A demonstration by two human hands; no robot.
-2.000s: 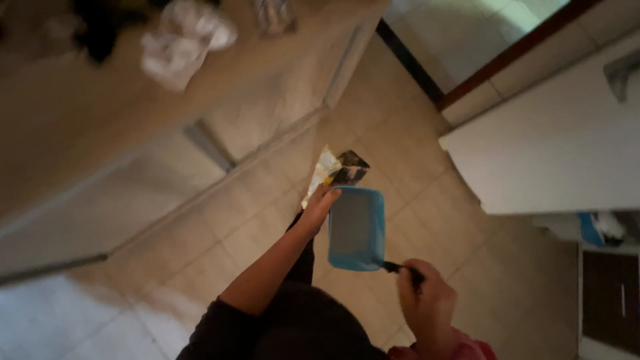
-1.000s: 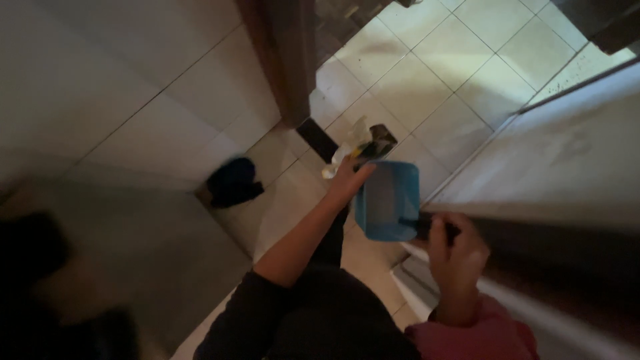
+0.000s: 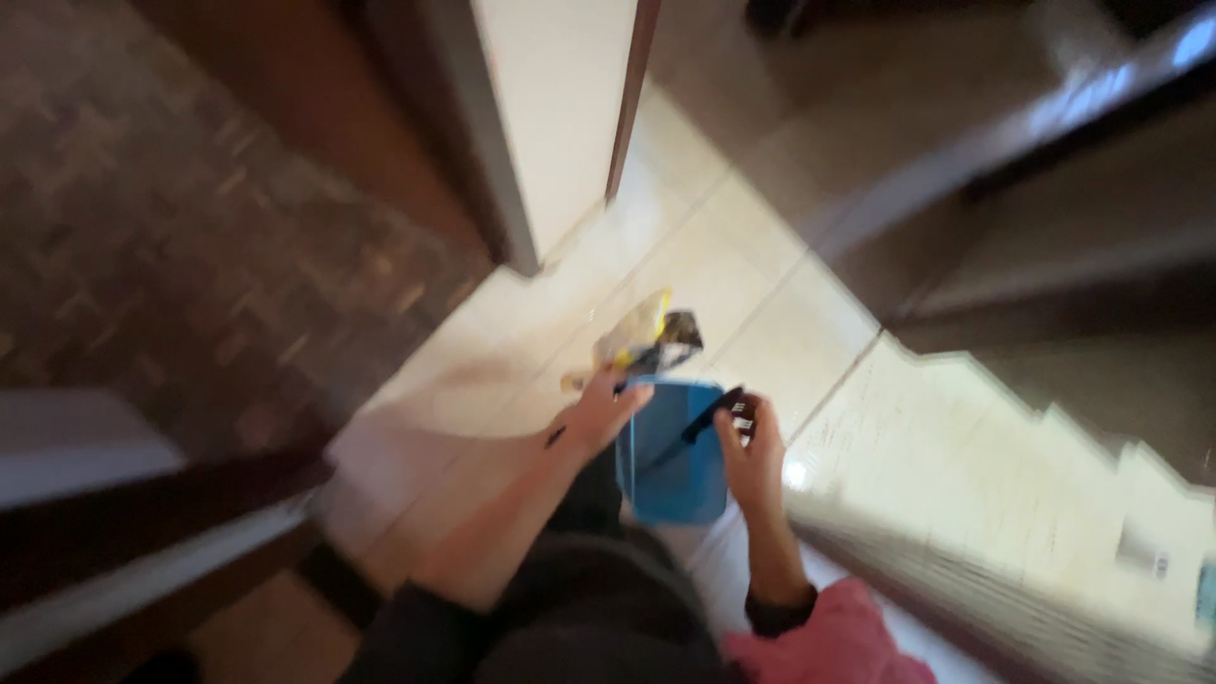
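A blue plastic container (image 3: 670,475), open at the top, is held in front of my body. My left hand (image 3: 608,413) grips its left rim, and also holds a crumpled clear and yellow plastic packet (image 3: 635,334) with a dark packet (image 3: 681,332) beside it, both beyond the container. In my right hand (image 3: 755,446) is the black handle (image 3: 712,415) of a utensil, perhaps a knife; its thin dark end slants down into the container. Blur hides what else lies in the container.
Pale floor tiles (image 3: 703,256) run ahead through a doorway. A dark wooden door frame (image 3: 456,142) and a herringbone parquet floor (image 3: 190,218) are at the left. Dark furniture (image 3: 1054,285) stands at the right.
The view has moved a lot, from beside a counter to a doorway by the parquet floor. Both hands keep their hold; the black handle now lies higher across the container's right rim.
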